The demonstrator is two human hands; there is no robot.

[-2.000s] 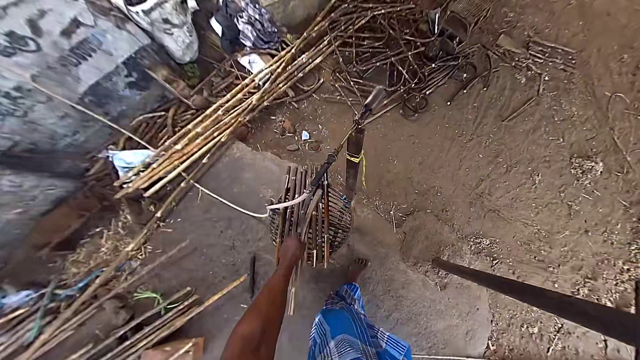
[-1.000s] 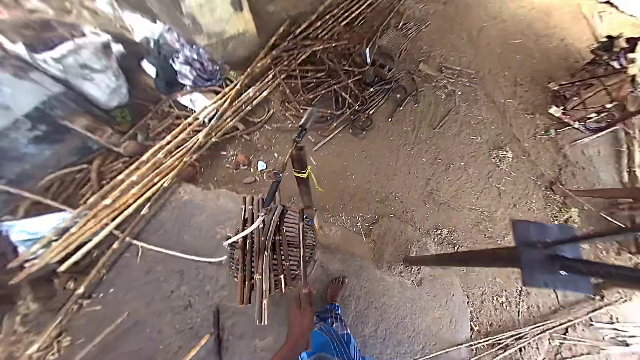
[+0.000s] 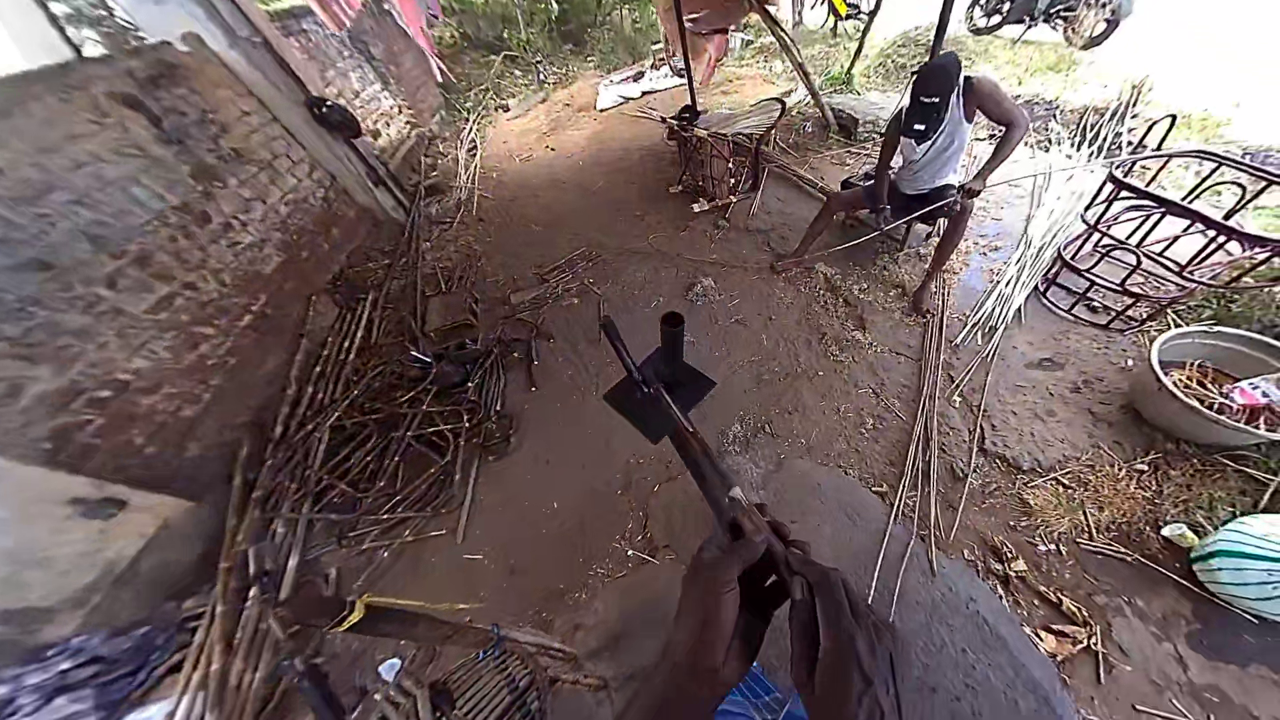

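Both my hands are close together at the lower middle, closed around a dark cane stick (image 3: 697,455) that slants up and left. My left hand (image 3: 715,610) grips it on the left, and my right hand (image 3: 830,625) holds its near end on the right. Beyond them the stick crosses a dark square metal plate with a short upright pipe (image 3: 672,340); whether they touch cannot be told. A bundle of short canes (image 3: 492,688) lies at the bottom edge, near a wooden post with a yellow tie (image 3: 385,618).
Piled canes (image 3: 400,430) lie along the brick wall (image 3: 170,230). A seated person (image 3: 935,150) handles a long cane at the upper right. Long strips (image 3: 920,440) lie on the ground. Cane frames (image 3: 1165,235), a tub of coiled cane (image 3: 1195,420) and a striped bundle (image 3: 1240,565) are at the right.
The view has swung up and across to the yard. One hand was at the short-cane bundle before; now both hands grip a dark stick by the metal plate.
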